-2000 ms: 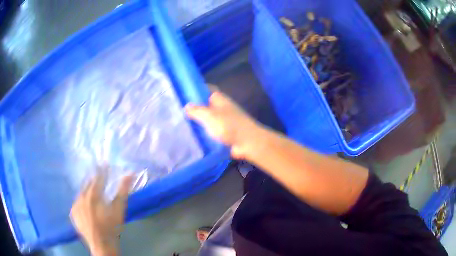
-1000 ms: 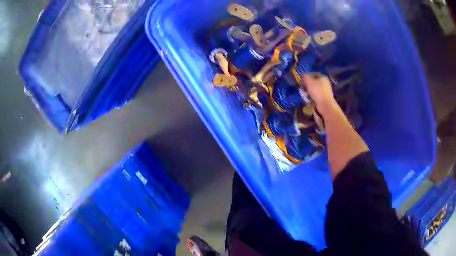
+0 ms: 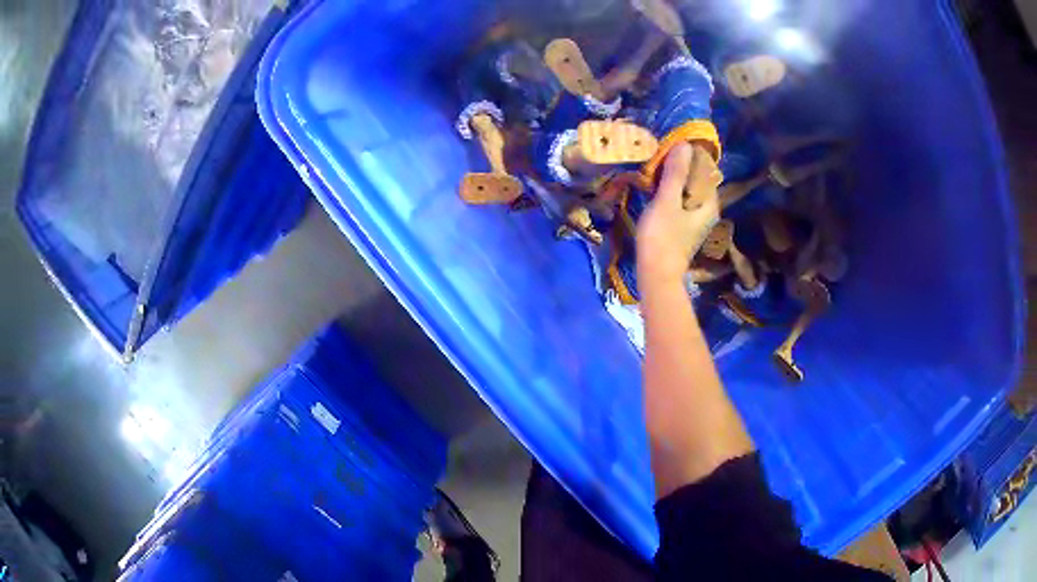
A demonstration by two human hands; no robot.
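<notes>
My right hand (image 3: 671,233) reaches into the deep blue bin (image 3: 455,307) and is closed around the tan waist stub of a figure leg part (image 3: 683,93), just beside its orange sash. The part's blue shorts point away from my hand; its feet are hard to tell from those around it. More jumbled leg parts with blue shorts, pale fluffy cuffs and tan soles (image 3: 490,189) lie beneath and around it. A white sheet (image 3: 624,318) shows under the pile. My left hand is out of the picture.
A shallow blue crate with a wrinkled clear liner (image 3: 176,108) tops a stack at the upper left. Another blue crate stack (image 3: 296,455) with a small white label stands at the lower left. A smaller bin of parts (image 3: 1006,483) is at the lower right edge.
From the lined crate, my right hand has moved into the deep bin and taken hold of a leg part. My left hand has left the picture. The view has shifted toward the bin.
</notes>
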